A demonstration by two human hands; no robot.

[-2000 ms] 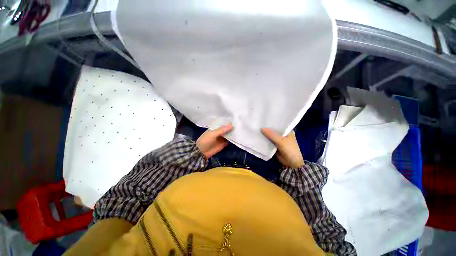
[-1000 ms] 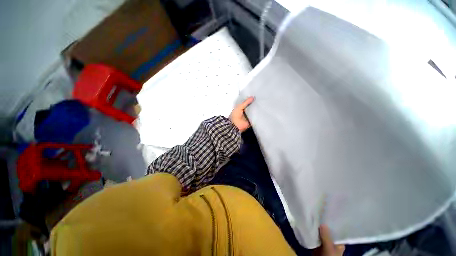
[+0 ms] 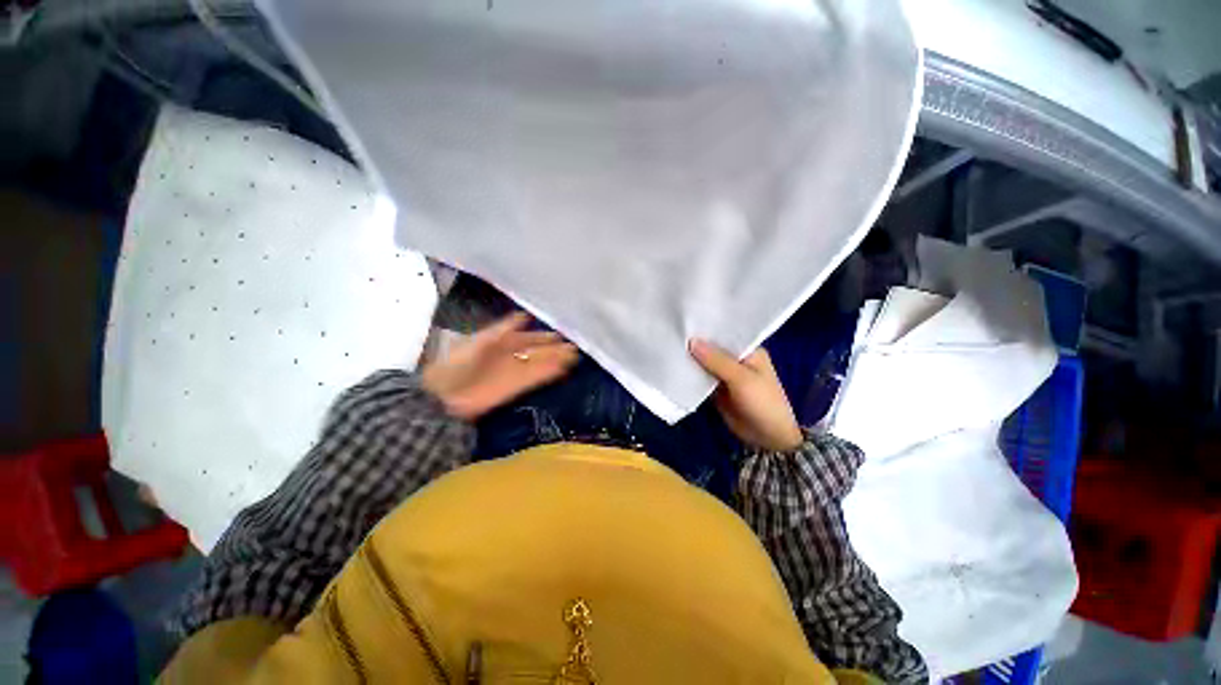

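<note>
A large pale grey cloth panel (image 3: 629, 161) with a white edge hangs over the table's front edge towards my lap, narrowing to a corner. My right hand (image 3: 753, 396) pinches the panel near that corner, thumb on top. My left hand (image 3: 498, 367) is slightly blurred, its fingers extended and apart. It holds nothing, and its fingertips are close to the panel's lower left edge; whether they touch it cannot be told.
A white panel with dark dots (image 3: 255, 321) hangs at left above a red stool (image 3: 80, 515). Spare white panels (image 3: 951, 468) hang at right over a blue bin (image 3: 1042, 435), with a red crate (image 3: 1149, 549) beyond. Black-handled shears (image 3: 1075, 27) lie on the table (image 3: 998, 47) at upper right.
The view swung left and has come back. My left hand has let go of the panel's edge and moved slightly left. My right hand still grips the panel near the corner.
</note>
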